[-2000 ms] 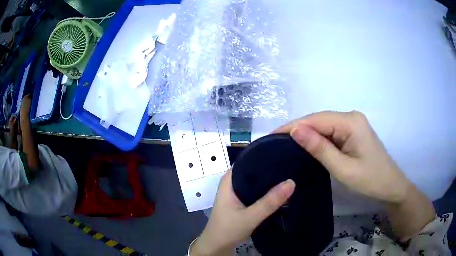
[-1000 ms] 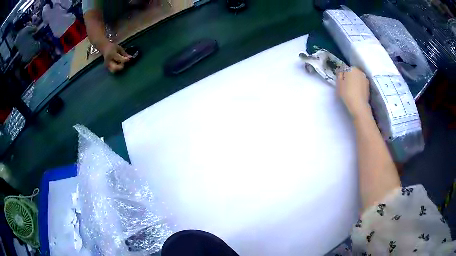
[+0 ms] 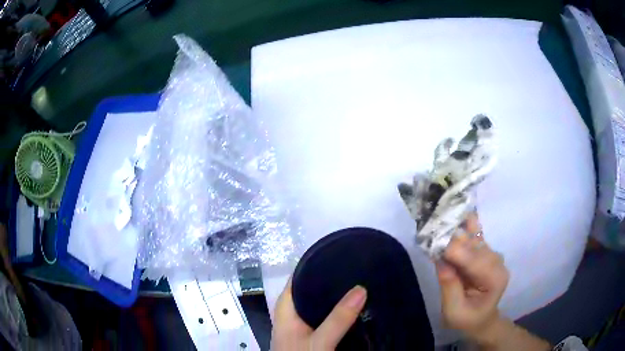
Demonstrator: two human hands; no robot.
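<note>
A black oval plastic housing [image 3: 384, 281] is at the bottom centre, its lower end cut off by the frame edge. My left hand [image 3: 322, 325] holds it at its left side, with the thumb on its smooth face. My right hand [image 3: 473, 284] grips a crumpled off-white cleaning rag with dark patches [image 3: 449, 192] by its lower end. The rag is over the white mat, right of the housing, not touching it. The fingers under the housing are hidden.
A white foam mat [image 3: 384, 103] covers the bench. Bubble wrap [image 3: 205, 171] with a dark item lies left, over a sticker sheet [image 3: 212, 314] at the bench edge. A blue tray [image 3: 82, 161] holds white scraps. A green fan [image 3: 40, 168] stands far left. A long white stack [image 3: 603, 103] is far right.
My right hand was empty at the housing, then reached to the rag by the white stack, and now holds the rag near the housing. My left hand is back in view on the housing.
</note>
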